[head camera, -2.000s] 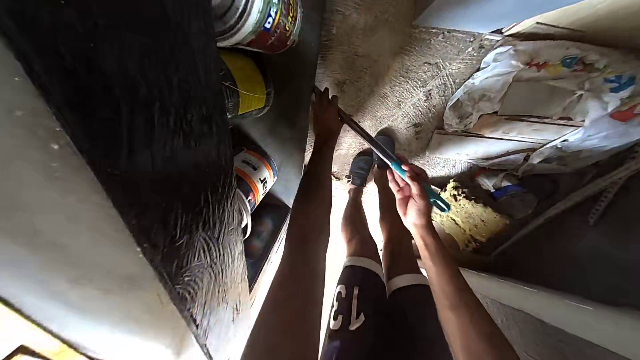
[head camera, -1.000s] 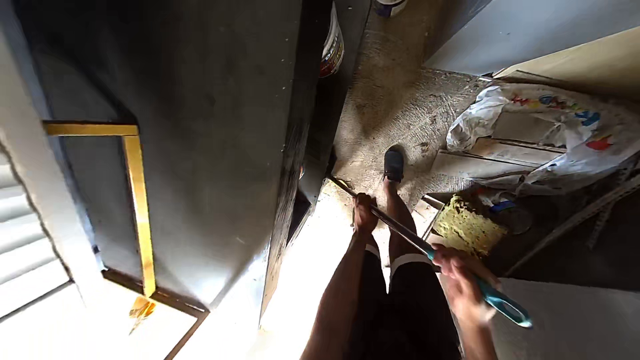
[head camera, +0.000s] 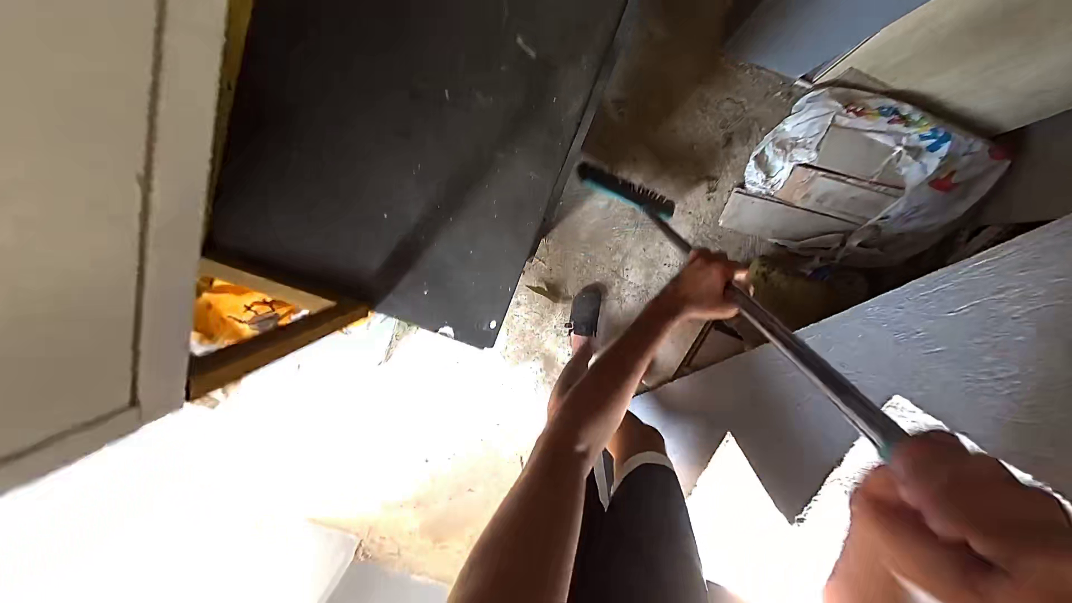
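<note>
A long-handled broom (head camera: 804, 360) with a dark bristled head (head camera: 626, 193) and teal edging runs diagonally across the view. Around the shaft below the head, my left hand (head camera: 706, 285) is closed. Nearer the camera, at the lower right, my right hand (head camera: 963, 511) grips the handle's upper end, slightly blurred, covering most of its teal part. The head is over the rough concrete floor (head camera: 662, 138), beside the edge of a dark panel; whether its bristles touch the floor I cannot tell.
The large dark panel (head camera: 402, 151) stands on the left, by a wooden frame piece (head camera: 276, 347). To the right lie a printed plastic bag (head camera: 930, 176) with flat board pieces (head camera: 846, 193) and a grey wall (head camera: 946, 335). My shoe (head camera: 585, 310) is on the floor.
The broom's head, not visible in the earlier frames, now shows beyond my left hand. The view has shifted strongly; the paint cans seen two seconds ago are out of view.
</note>
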